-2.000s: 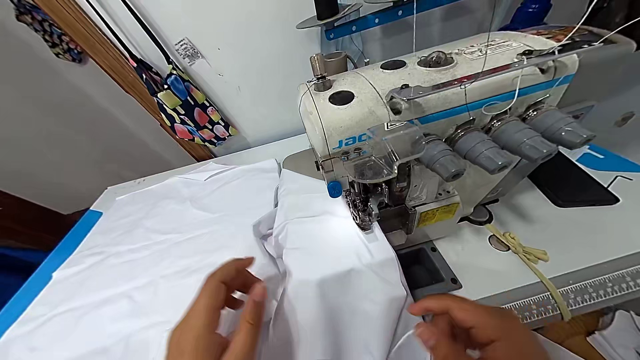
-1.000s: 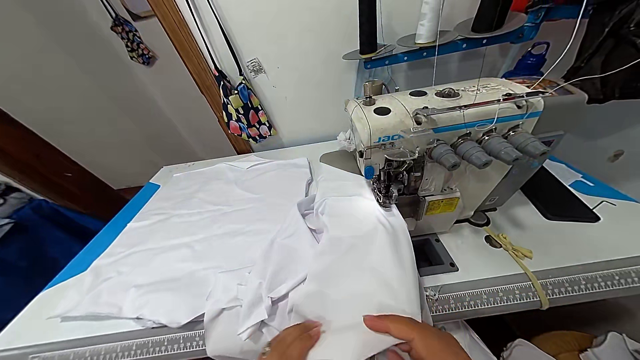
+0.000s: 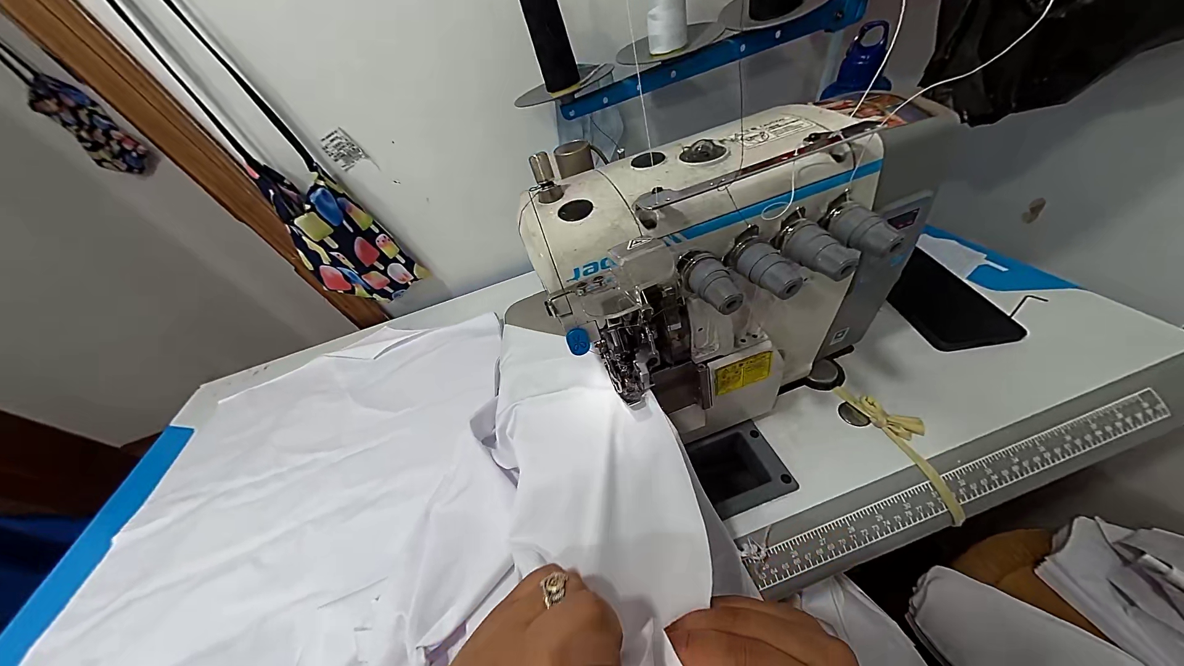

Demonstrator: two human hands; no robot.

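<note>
White fabric (image 3: 592, 481) runs over the table, its upper right edge under the presser foot (image 3: 632, 384) of a Jack overlock sewing machine (image 3: 721, 203). My left hand (image 3: 546, 620), with a ring on one finger, grips the fabric at the bottom centre. Just right of it, my right hand (image 3: 754, 634) holds the fabric's right edge, fingers bent over it. Both hands are partly cut off by the frame's lower edge. A lamp lights the cloth at the needle area.
A measuring tape (image 3: 962, 490) lines the table's front edge, with a yellow tie (image 3: 893, 421) around it. Folded white fabric (image 3: 999, 615) lies lower right. Thread cones (image 3: 550, 46) stand behind the machine. A patterned pouch (image 3: 347, 236) hangs on the wall at left.
Two seconds ago both hands were apart, the left with spread fingers over the cloth. They have since come closer together and taken hold of the fabric near the bottom of the view.
</note>
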